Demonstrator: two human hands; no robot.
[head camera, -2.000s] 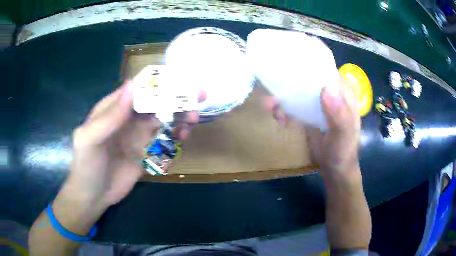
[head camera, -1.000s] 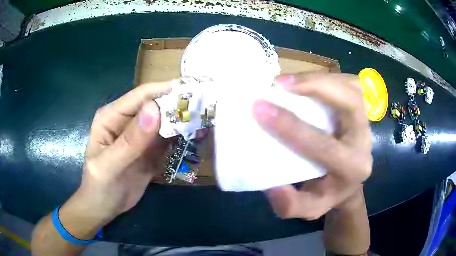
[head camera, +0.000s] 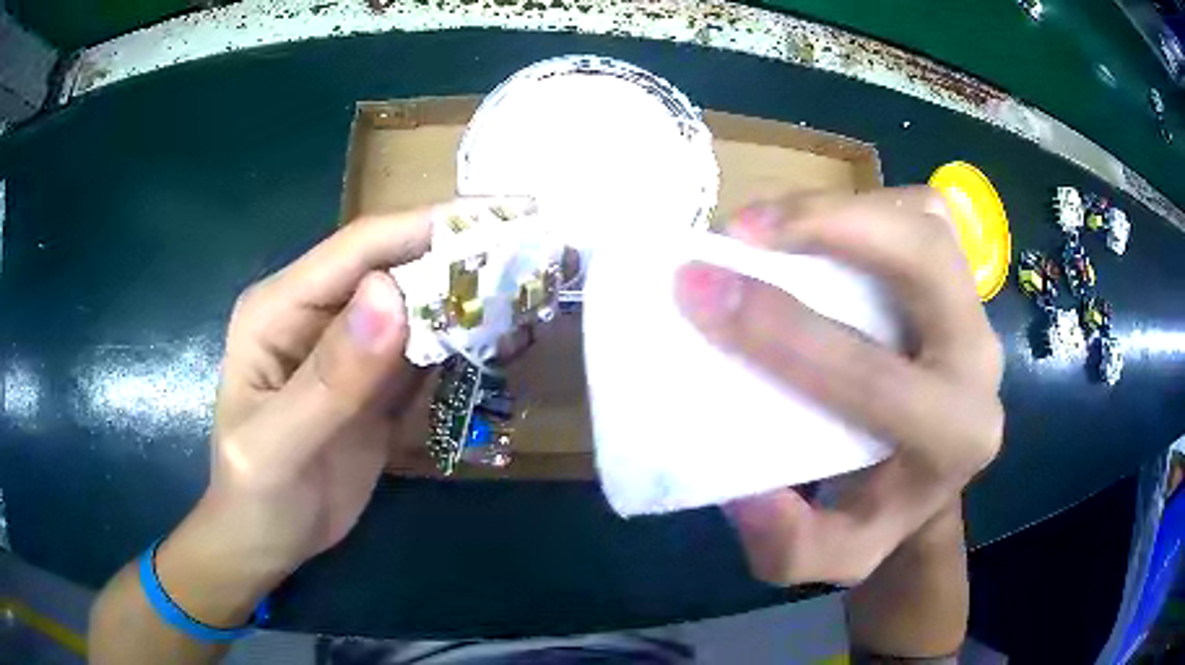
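Note:
My left hand (head camera: 312, 377) holds a white plastic housing (head camera: 487, 279) by its left side, with brass-coloured metal inside facing up. A small green circuit board (head camera: 468, 422) with a blue part hangs below the housing on thin wires. My right hand (head camera: 864, 377) grips a white rounded-rectangular applicator (head camera: 715, 390), fingers over its top and thumb beneath. The applicator's upper left edge is close to the housing; I cannot tell if they touch. A round tub (head camera: 585, 143) with a bright white top stands behind them.
The tub stands in a shallow cardboard tray (head camera: 793, 166). A yellow disc (head camera: 972, 234) lies to the right. Several small assemblies (head camera: 1072, 279) lie on the dark worktop (head camera: 169, 169) at the far right. A worn pale rail (head camera: 520, 16) runs behind.
The left hand has turned the housing so its brass-coloured inside shows. The right hand has brought the applicator in beside it, then shifted slightly right over the last second.

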